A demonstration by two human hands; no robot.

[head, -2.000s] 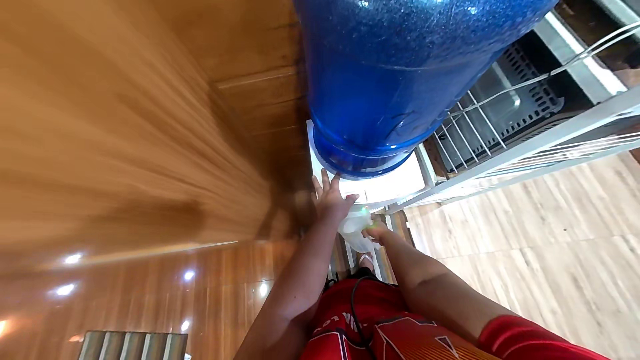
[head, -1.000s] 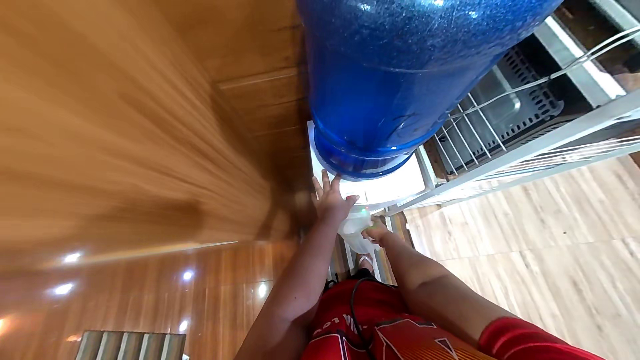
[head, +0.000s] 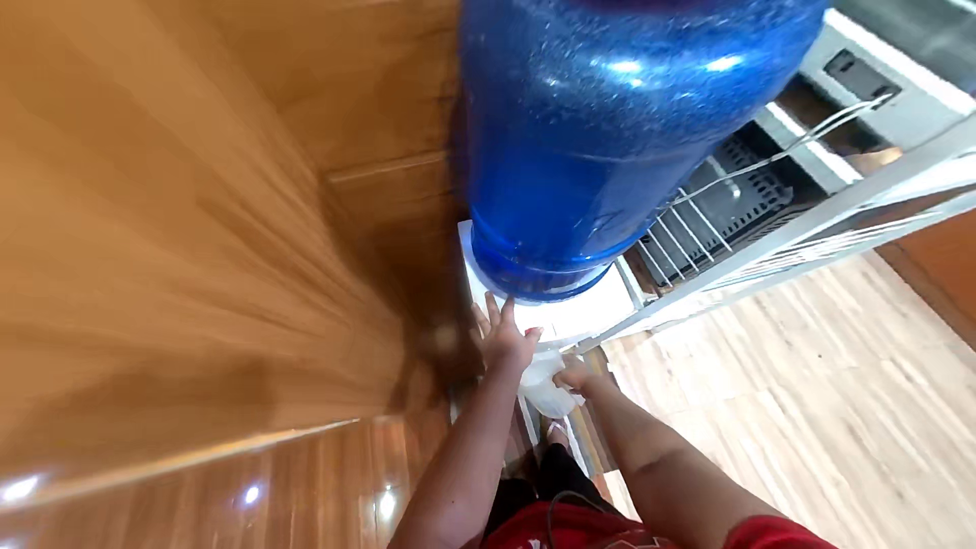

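Note:
A large blue water bottle (head: 587,152) stands on a white water dispenser (head: 610,301). My left hand (head: 505,339) lies on the dispenser's top near the bottle's base, its fingers spread and holding nothing. Just below and to the right, at the dispenser's front, my right hand (head: 576,375) grips a translucent plastic pitcher (head: 547,385) by its side. The pitcher's contents cannot be made out.
To the right is a white metal rack (head: 770,244) with wire shelves, a grey perforated basket (head: 732,202) and a white cable (head: 770,158). A wooden panel (head: 229,229) rises close on the left. Pale wood-look flooring (head: 801,396) lies at lower right.

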